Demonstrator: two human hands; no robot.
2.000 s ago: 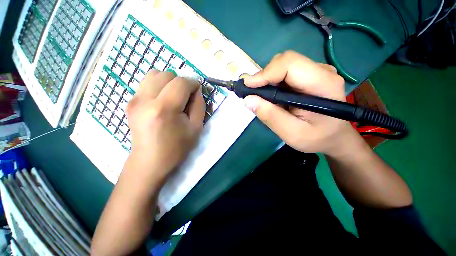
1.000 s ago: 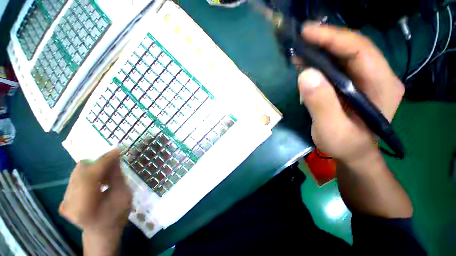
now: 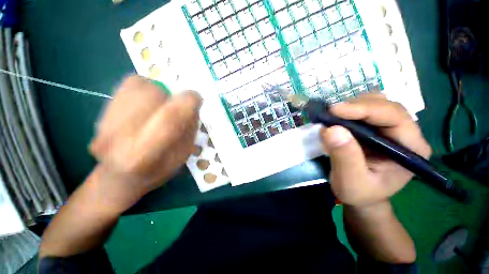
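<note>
My right hand [image 3: 370,144] is shut around the black soldering iron [image 3: 391,147]. The iron's blurred metal tip points left over the PCB panel [image 3: 289,59], near the green centre strip; I cannot tell if it touches. The panel lies on the white carrier tray [image 3: 399,69], with a plain white sheet [image 3: 268,166] at its near edge. My left hand [image 3: 142,131] is blurred, fingers curled, over the tray's left part. Solder wire [image 3: 69,88] runs from the left edge to this hand. A green band shows on a finger. The fingertips are unclear.
Upright trays [image 3: 27,128] stand in a row at the far left. Cutting pliers [image 3: 458,115] lie at the right beside dark items. The dark green mat [image 3: 75,32] lies under the tray. A grey round object [image 3: 451,243] shows at lower right.
The view has shifted, so the panel appears turned and larger. The iron has come back from beyond the tray to over the panel. My left hand has moved up along the tray's left part.
</note>
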